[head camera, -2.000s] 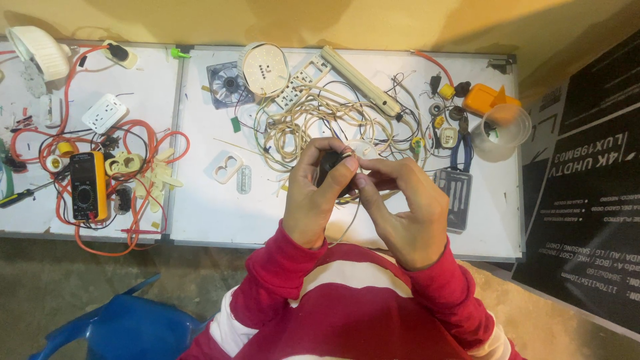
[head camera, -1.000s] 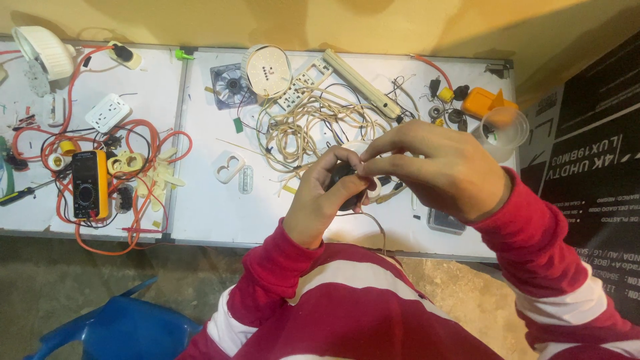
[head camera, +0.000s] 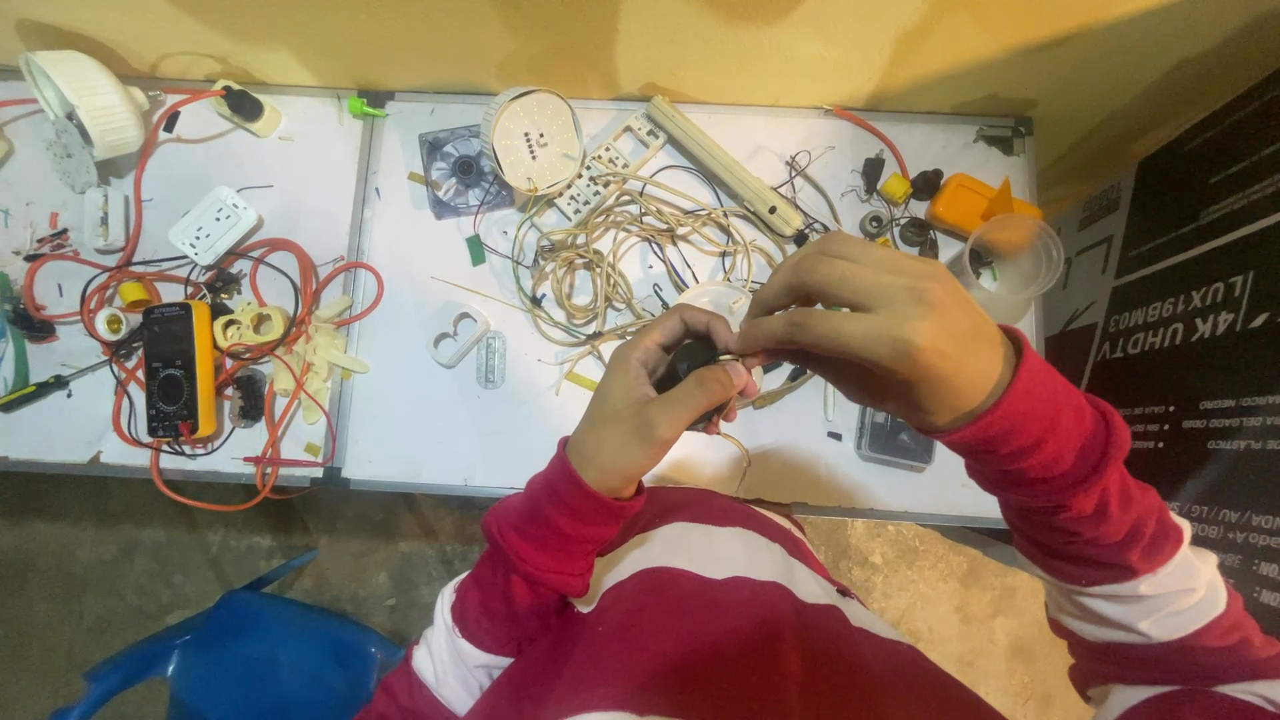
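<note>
My left hand (head camera: 650, 400) holds a small round black part (head camera: 690, 370), its kind hard to tell, above the table's front half. A thin light-coloured wire (head camera: 740, 450) hangs below it. The thumb and fingertips of my right hand (head camera: 860, 335) pinch at the upper right side of that black part, on what looks like a short wire end. Behind both hands lies a tangle of beige cable (head camera: 600, 270), with a white round piece (head camera: 715, 298) partly hidden by my fingers.
Left on the table are a yellow multimeter (head camera: 180, 370), an orange cord (head camera: 145, 200) and a screwdriver (head camera: 40, 392). A PC fan (head camera: 465, 170), LED lamp disc (head camera: 538, 140), power strip (head camera: 605, 175) and clear cup (head camera: 1010, 260) stand farther back. A blue plastic chair (head camera: 250, 660) is below.
Two seconds ago both hands were close together around the black part. My right hand has since lifted and swung over it from the right, hiding the blue-handled pliers seen earlier.
</note>
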